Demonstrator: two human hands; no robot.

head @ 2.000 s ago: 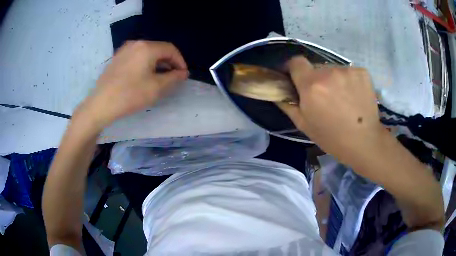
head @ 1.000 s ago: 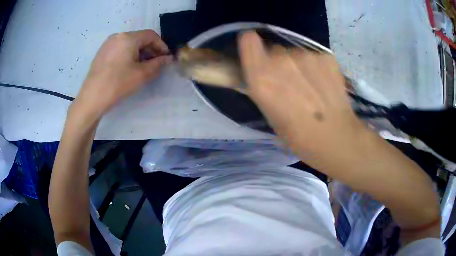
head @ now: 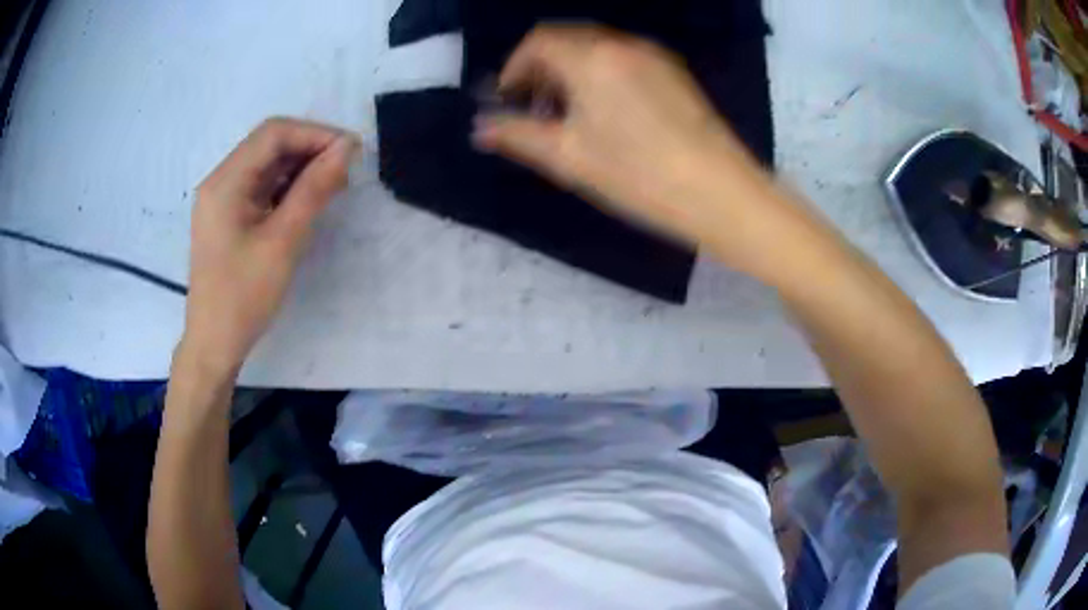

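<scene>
Black fabric lies on the white padded table, with a notched left edge and a slanted near edge. My left hand is just left of it, thumb and forefinger tips together; whether anything thin is between them cannot be told. My right hand is over the fabric, blurred, with thumb and fingers curled near the notch; whether it grips anything is unclear. The iron rests at the right of the table, untouched, its wooden handle pointing right.
The white table has its near edge by my lap, with clear plastic along it. A thin black cord lies at left. A metal frame and a red item are at the right edge.
My right hand has let go of the iron, which now stands at the far right, and is over the fabric. My left hand is slightly lower and left, off the fabric's edge.
</scene>
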